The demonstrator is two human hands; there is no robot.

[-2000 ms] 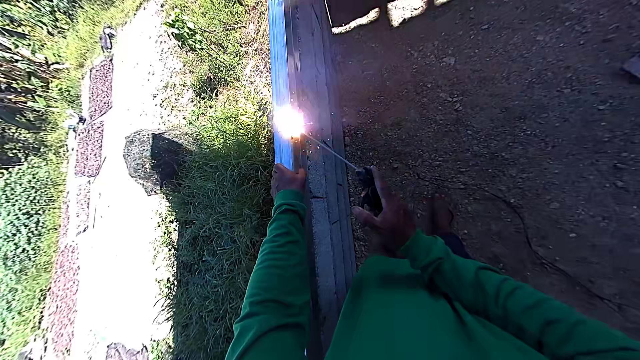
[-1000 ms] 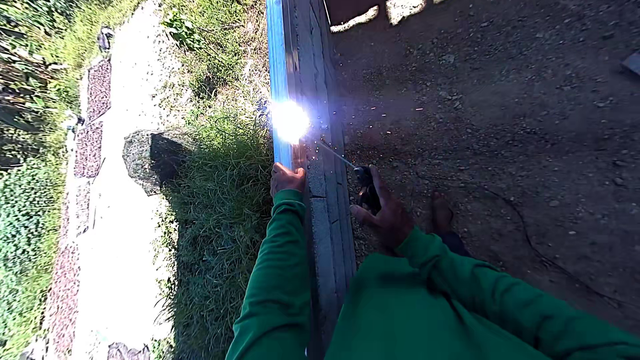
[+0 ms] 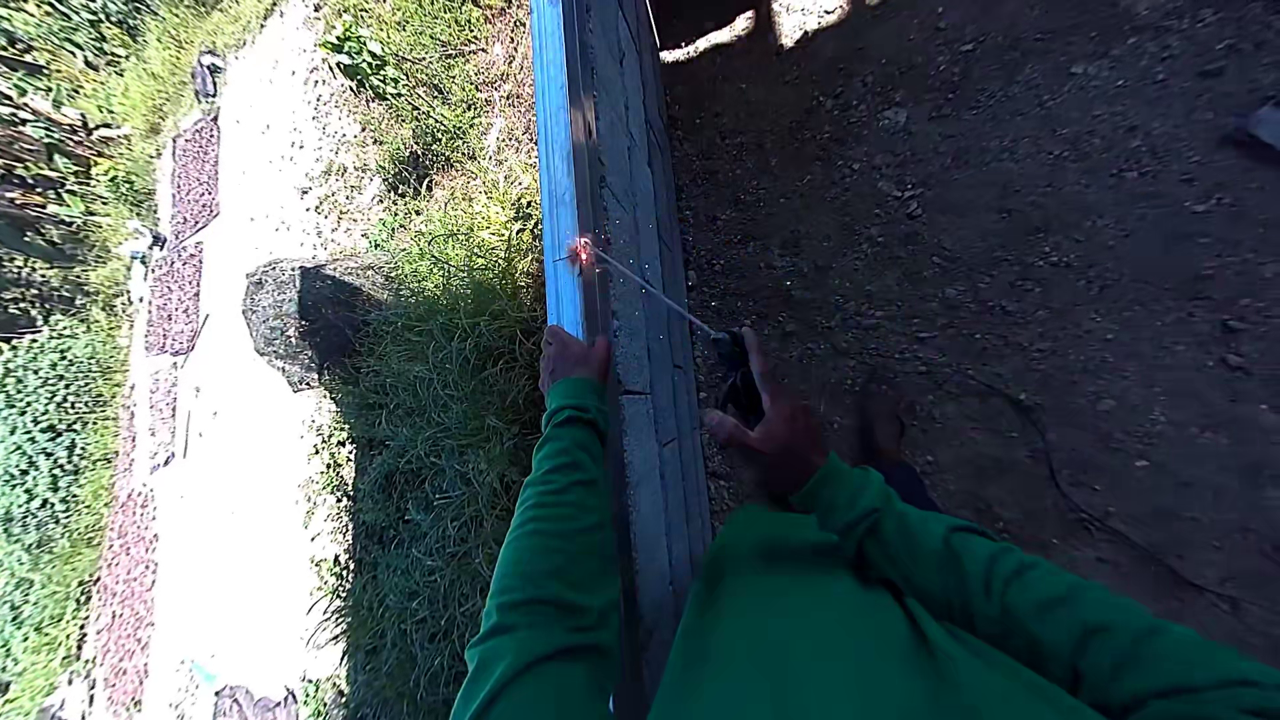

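My left hand (image 3: pixel 575 360) grips a long metal bar (image 3: pixel 558 150) that lies along the top of a concrete block wall (image 3: pixel 650 440). In my right hand (image 3: pixel 780 430) is a black electrode holder (image 3: pixel 738 375), its thin welding electrode (image 3: pixel 655 292) pointing up and left to the bar. A small spot on the bar (image 3: pixel 583 250) glows orange-red at the electrode's end, just beyond my left hand. Tiny sparks or specks show over the wall. Part of the holder is hidden by my fingers.
A dark cable (image 3: pixel 1045 440) runs over the gravelly ground (image 3: pixel 950 250) on the right, near my foot (image 3: pixel 880 425). Left of the wall are grass (image 3: pixel 440 430), a covered heap (image 3: pixel 300 320) and a bright path with reddish-brown patches (image 3: pixel 175 295) beside it.
The bright white arc of both earlier frames is gone, and a small orange-red glow shows at the electrode's end. Both hands keep their grips in about the same place.
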